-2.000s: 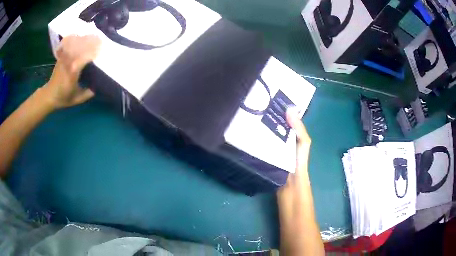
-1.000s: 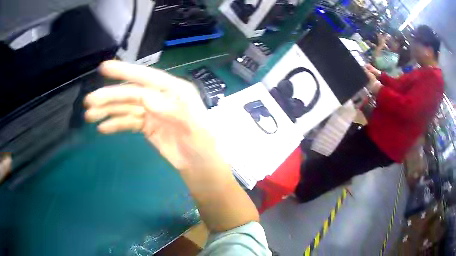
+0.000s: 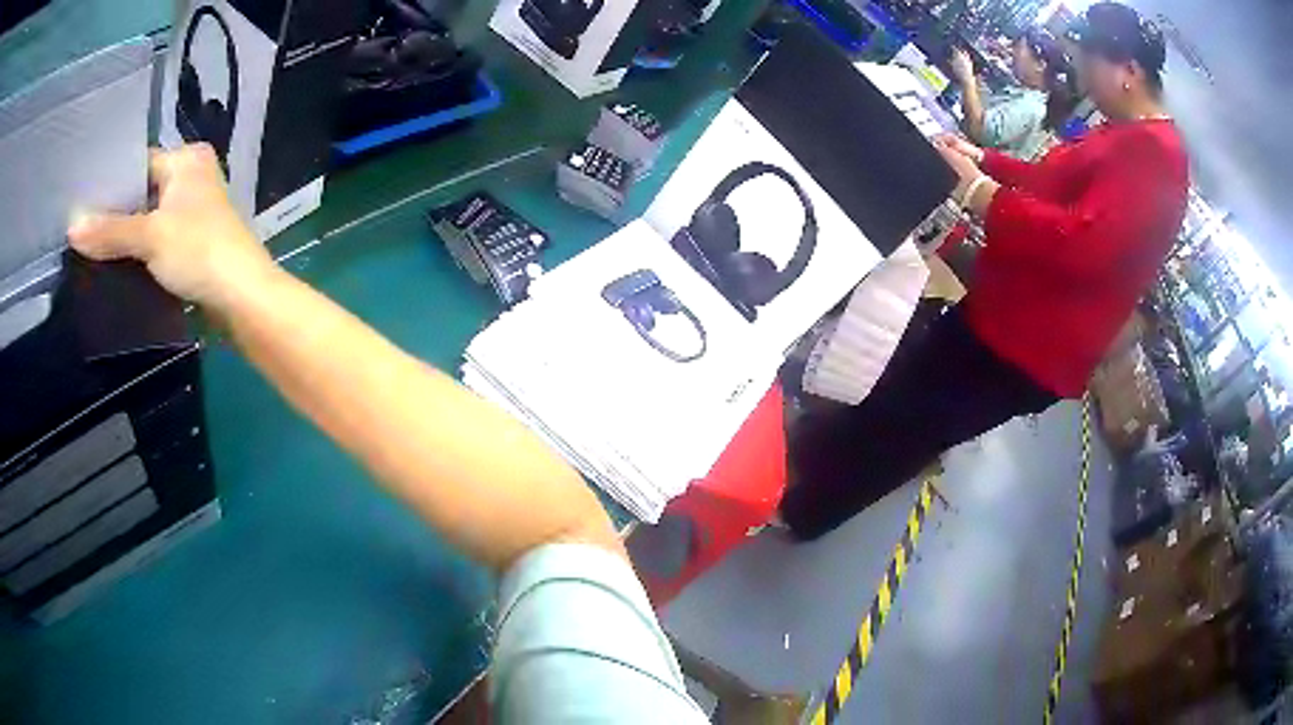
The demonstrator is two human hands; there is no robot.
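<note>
A large black retail box [image 3: 107,475] stands on the green bench at the left edge, cut off by the picture's rim. Grey-white text panels show on its side. My right hand [image 3: 177,234] is at the box's top, thumb and fingers on a light grey-white flap or panel [image 3: 85,121]. Part of the grip is hidden. My left hand is out of the picture. A fanned pile of white booklets [image 3: 567,383] with a headphone picture lies to the right of my forearm.
Small black cards [image 3: 489,241] lie beyond the booklets, near two small piles [image 3: 593,177]. An open retail box [image 3: 773,234] is behind the booklets. Another retail box [image 3: 234,106] and a blue tray [image 3: 418,128] stand beyond. A person in red [image 3: 1085,255] stands at the right.
The view has turned right since the first frame. My right hand has moved from the air onto the top of the box at the left. My left hand has left the picture.
</note>
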